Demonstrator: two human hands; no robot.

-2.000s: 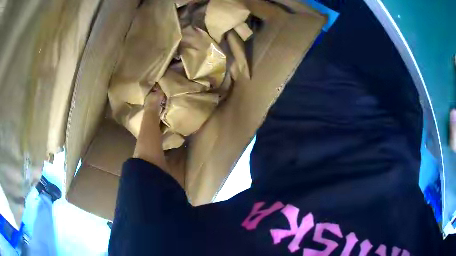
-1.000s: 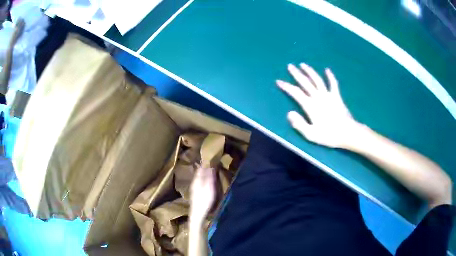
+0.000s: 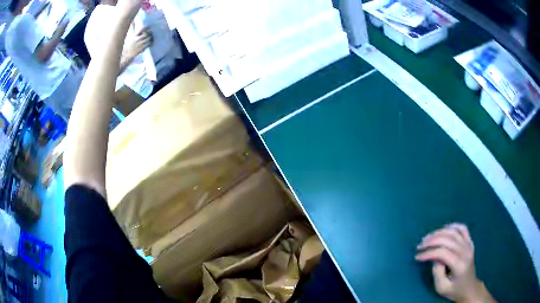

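My left arm reaches up the left side, and my left hand (image 3: 131,5) is cut off by the top edge, so its grip cannot be told. My right hand (image 3: 453,260) is over the green table (image 3: 367,165), empty, with loosely curled fingers and the thumb apart. A large open brown carton (image 3: 225,213) stands left of the table, its flap side covered by a smooth brown sheet. Crumpled kraft paper (image 3: 278,269) lies inside it. Overlapping white boxes (image 3: 296,65) are stacked at the table's far left end.
A curved white rail (image 3: 468,142) separates the table from a darker green belt. Two loaded white trays (image 3: 417,38) are on the belt, the nearer tray (image 3: 491,97) to the right. People in light clothing (image 3: 44,50) are at upper left. A blue stool (image 3: 35,251) stands at left.
My left hand has left the kraft paper and moved up to the top edge. My right hand has curled its fingers. The view has turned, bringing the white boxes and trays into view.
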